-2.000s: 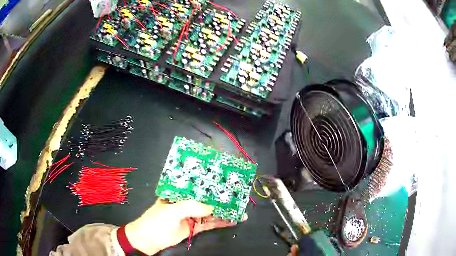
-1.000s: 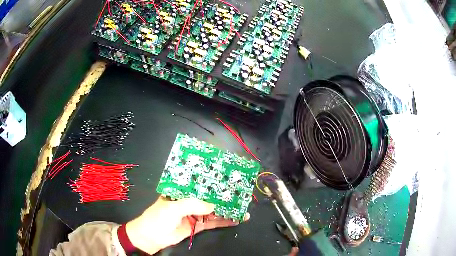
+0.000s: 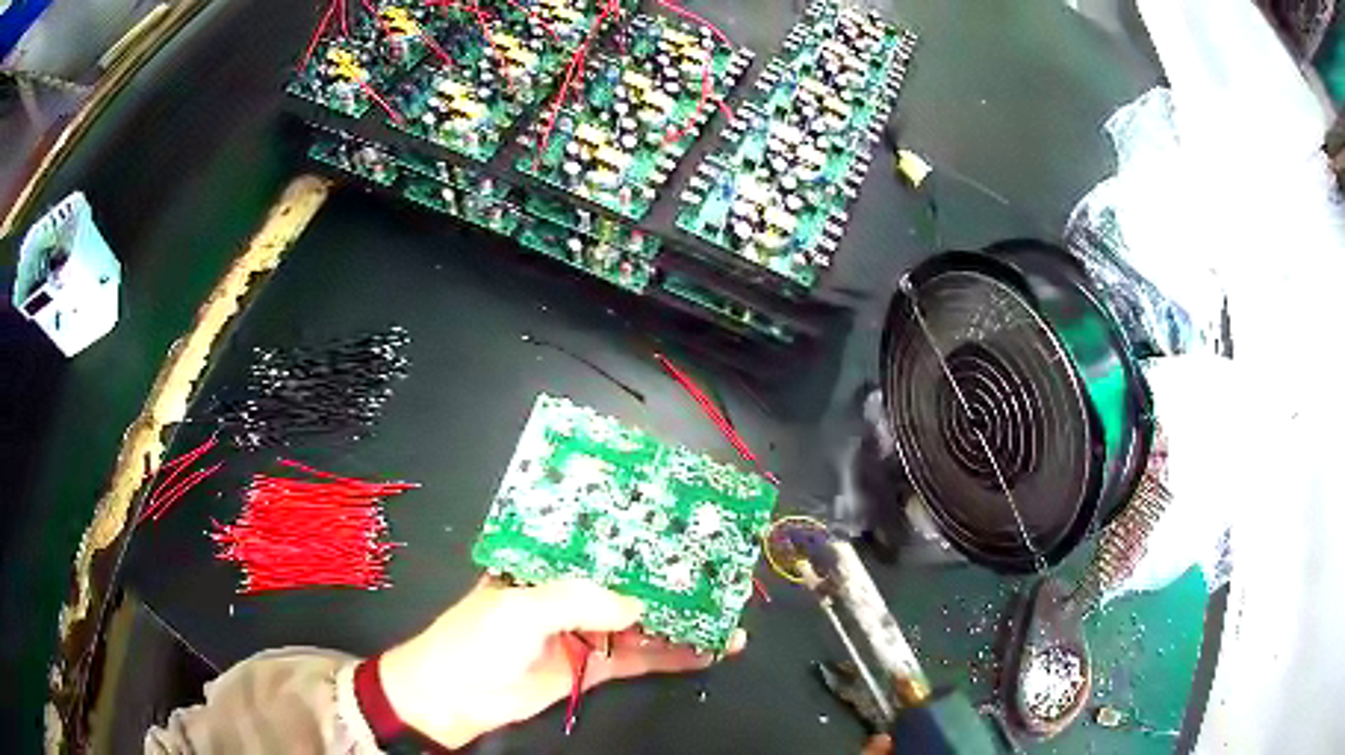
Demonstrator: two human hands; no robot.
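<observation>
My left hand (image 3: 509, 656) holds a green circuit board (image 3: 634, 516), solder side up, thumb on its near edge. Red leads hang below the board by my fingers, and a red wire (image 3: 705, 406) shows beyond its far edge. The soldering iron (image 3: 870, 627) points at the board's right side, its tip near a thin yellow ring (image 3: 798, 547). My right hand (image 3: 881, 743) is mostly cut off by the bottom edge; only a bit of finger shows at the iron's handle. A pile of red wires (image 3: 313, 534) and a pile of black wires (image 3: 328, 387) lie left.
Stacked populated boards (image 3: 620, 111) stand at the far side, some with red wires. A round black fan (image 3: 1003, 413) stands right, with a dross dish (image 3: 1050, 682) below it. Dark cutters (image 3: 844, 690) lie partly behind the iron. A white bin (image 3: 70, 277) is far left. Crumpled clear plastic (image 3: 1143, 221) lies far right.
The whole view has shifted slightly, so the bench things sit further right, and the white bin shows more fully. My left hand keeps its hold on the board; the iron stays by the board's right side.
</observation>
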